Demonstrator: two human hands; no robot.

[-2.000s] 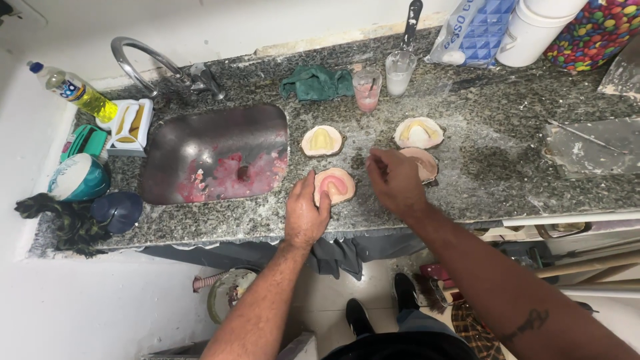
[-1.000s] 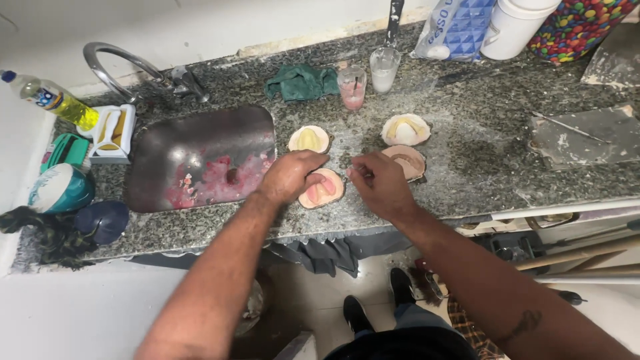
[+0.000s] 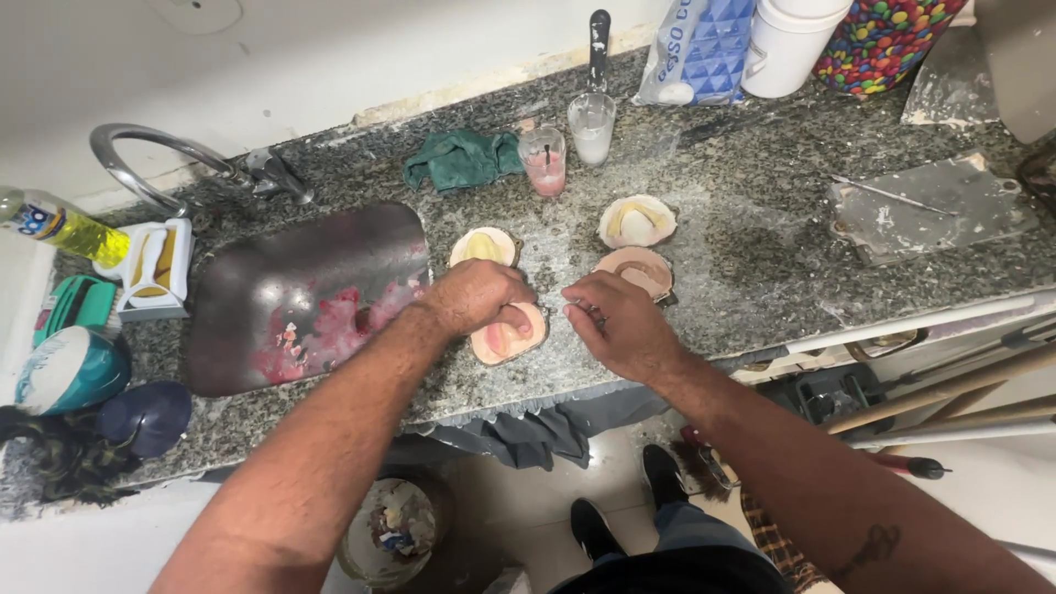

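Note:
Four dental casts lie on the granite counter. My left hand (image 3: 483, 299) is over the near left cast (image 3: 510, 340), which has a pink arch; the thumb rests on it and the palm hides part of it. Behind that hand sits a cast with a yellowish arch (image 3: 481, 247). My right hand (image 3: 615, 322) hovers just right of the pink one, fingertips pinched around something small and unclear. Partly behind it is a pinkish-beige cast (image 3: 648, 272), touching a white cast with a yellowish arch (image 3: 636, 220).
A steel sink (image 3: 305, 305) with pink residue lies left, under a curved faucet (image 3: 157, 148). Behind the casts are a green cloth (image 3: 462, 159), a plastic cup of pink material (image 3: 544, 169) and a cup of whitish liquid (image 3: 591, 132). A metal plate (image 3: 924, 214) holds a thin tool (image 3: 895, 196).
My left hand has moved from the near edge of the pink-arched cast to over its back. My right hand has come off the beige cast's side toward the left. The view has shifted somewhat.

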